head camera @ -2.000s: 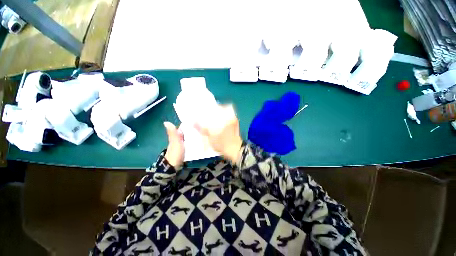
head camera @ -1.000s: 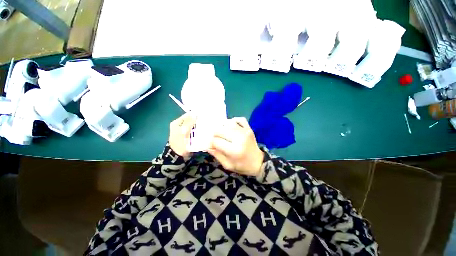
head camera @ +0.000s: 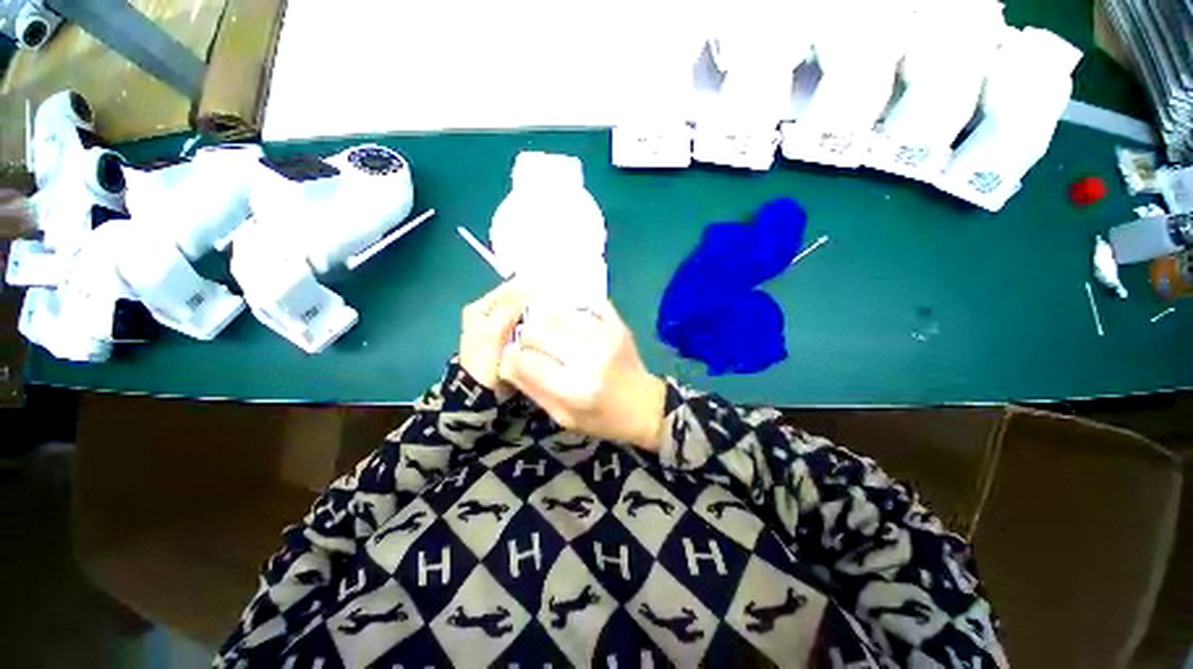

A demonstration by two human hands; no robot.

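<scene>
A white security camera (head camera: pixel 550 233) is held upright over the green bench in front of my chest, with a thin antenna sticking out at its left side. My left hand (head camera: pixel 489 335) grips its lower left side. My right hand (head camera: pixel 589 373) covers its lower end, fingers bent across it. The camera's surface is overexposed, so no detail shows, and its lower end is hidden by my hands. A crumpled blue cloth (head camera: pixel 730 294) lies on the bench to the right, with a thin pale stick (head camera: pixel 809 248) beside it.
Several white cameras (head camera: pixel 321 216) lie in a group at the left. Several white units (head camera: pixel 837 111) stand in a row at the back right. A red cap (head camera: pixel 1087 191), loose sticks and an orange bottle (head camera: pixel 1171 275) lie at the far right. A hand (head camera: pixel 16 209) shows at the left edge.
Against one second ago, my right hand has moved across the camera's lower end, closer to my left hand. A hand has appeared at the left edge. The whole view has shifted slightly.
</scene>
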